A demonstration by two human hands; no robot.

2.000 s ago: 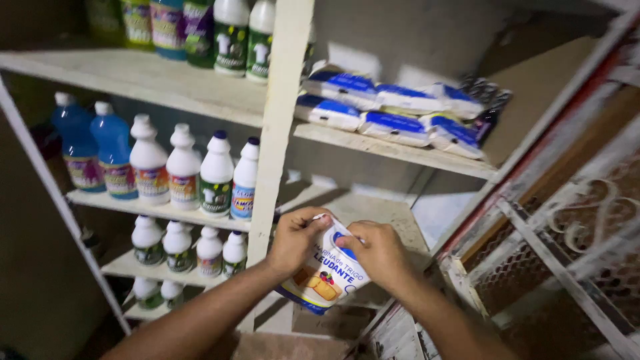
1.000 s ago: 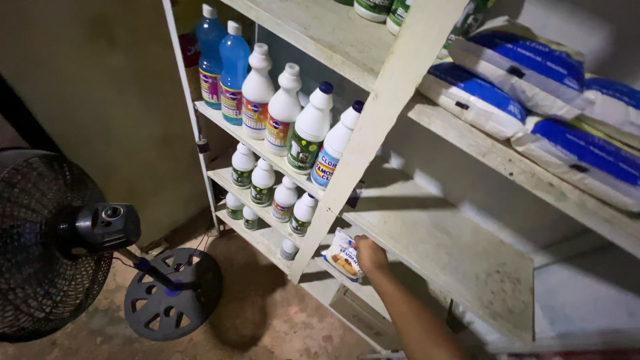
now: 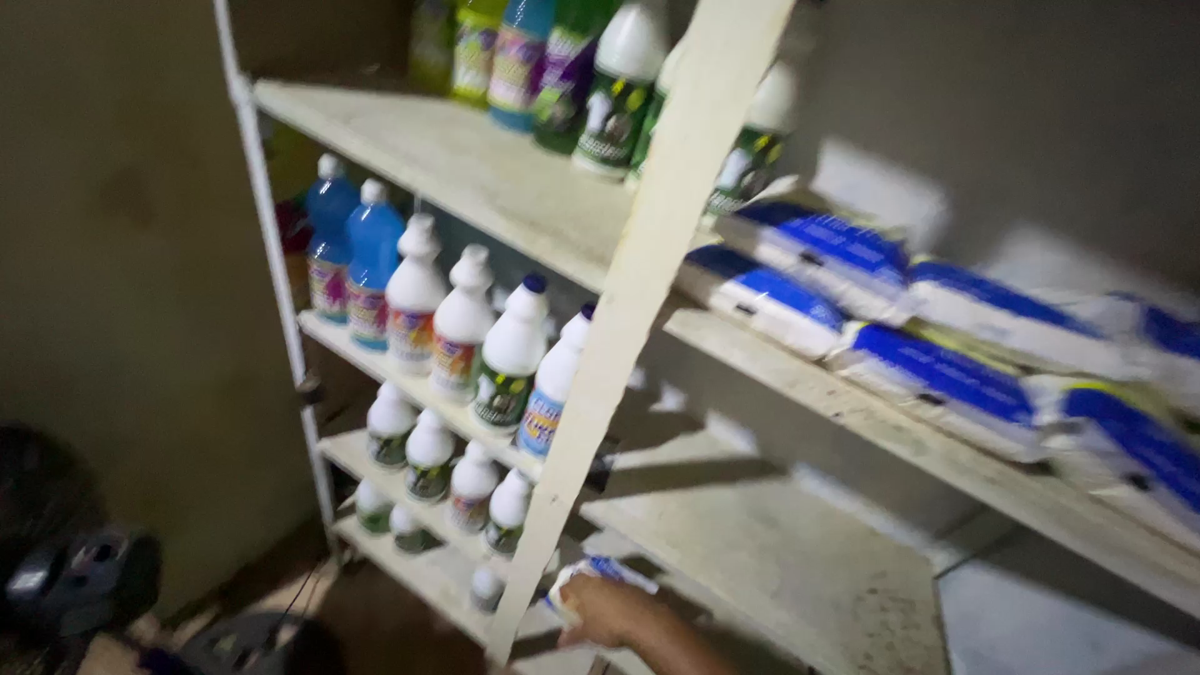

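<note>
My right hand (image 3: 600, 609) reaches in from the bottom, its fingers closed around a small white and blue flour packet (image 3: 621, 570). Most of the packet is hidden by the hand, and the picture is blurred there. The hand is just right of the slanted white shelf post (image 3: 619, 328), low down and below the edge of the bare-topped shelf board (image 3: 778, 534). Whether the packet rests on a lower board cannot be told. My left hand is not seen.
White bottles (image 3: 511, 347) and blue bottles (image 3: 373, 267) line the left shelves, with smaller bottles (image 3: 429, 455) below. Blue and white packages (image 3: 937, 375) are stacked on the right shelf (image 3: 891, 427). A fan (image 3: 84, 572) stands at lower left.
Two seconds ago both hands held the flour packet before the shelves; now only my right hand has it, low by the post. My left hand has left the view. The view has shifted greatly.
</note>
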